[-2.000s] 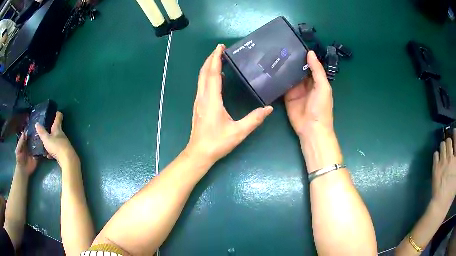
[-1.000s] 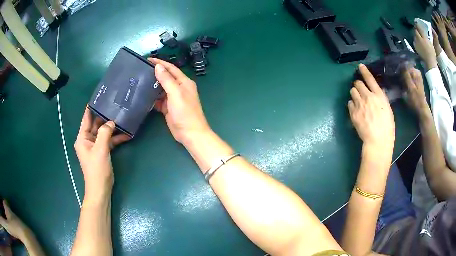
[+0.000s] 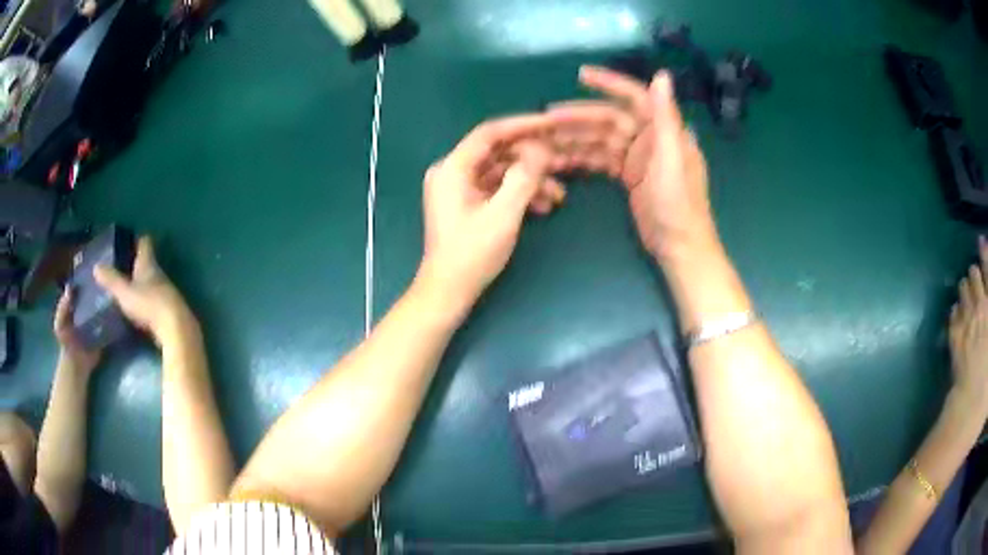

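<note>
A black retail box [image 3: 607, 423] lies on the green bench near its front edge, between my forearms, printed face up and a little blurred. It appears shut. My left hand [image 3: 493, 195] is raised over the bench beyond the box, fingers curled and blurred, with no held thing visible. My right hand [image 3: 661, 163] is beside it, fingers spread, with nothing seen in it. The fingertips of the two hands overlap or nearly touch. A loose pile of black accessories [image 3: 728, 85] lies just beyond my right hand.
At left, another person's hands hold a black box [image 3: 100, 284]. Cream frame legs [image 3: 363, 20] stand at the top. Black trays [image 3: 960, 171] lie at far right, above another person's hand [image 3: 967, 331]. A large black case [image 3: 65, 81] is at upper left. A white seam [image 3: 374, 206] crosses the bench.
The box has left my hands and now lies on the bench nearer to me. Both hands are empty-looking and close together. The view has swung back left.
</note>
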